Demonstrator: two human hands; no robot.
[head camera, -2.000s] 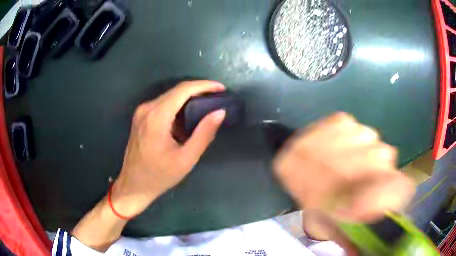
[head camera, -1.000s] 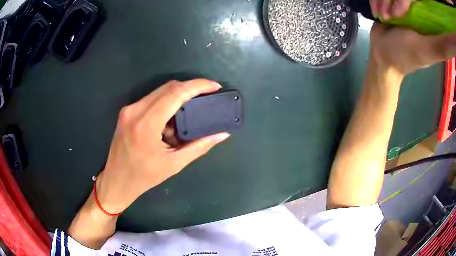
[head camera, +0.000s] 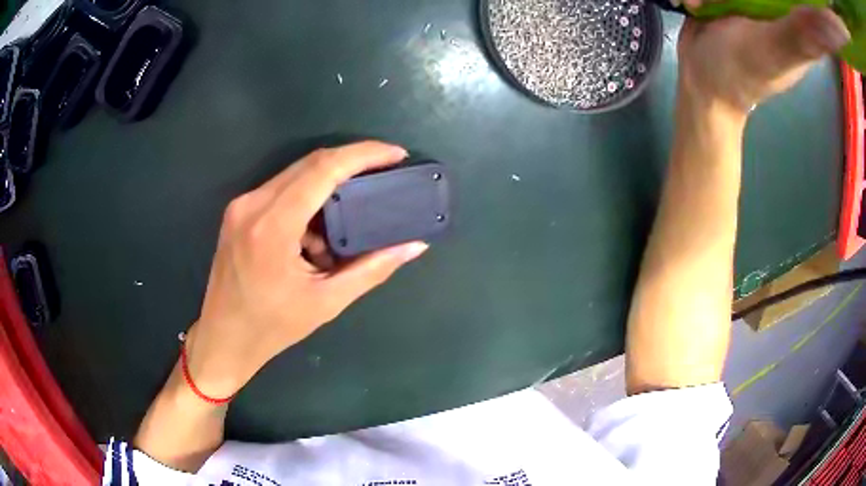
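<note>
My left hand (head camera: 285, 233) grips a black plastic housing (head camera: 387, 209) by its two long sides, thumb below and fingers above. The housing's flat face is up and shows small holes at its corners. My right hand (head camera: 760, 57) is at the top right, beside the screw dish, holding the lime-green electric screwdriver (head camera: 750, 8). The screwdriver is cut off by the top edge, and its tip is not clearly seen. The round black-rimmed dish (head camera: 570, 52) is filled with small silver screws.
Open-faced black housings (head camera: 141, 65) cluster at the upper left, and another (head camera: 31, 288) lies lower. Red tray edges stand at the left (head camera: 28, 399) and right (head camera: 851, 171). Loose screws (head camera: 516, 177) lie on the green table (head camera: 494, 313). A black cord (head camera: 798, 292) hangs at right.
Since the first frame, my right hand has moved from beside the housing up to the dish with the screwdriver. The housing's flat face now shows. Over the last second both hands have shifted only slightly.
</note>
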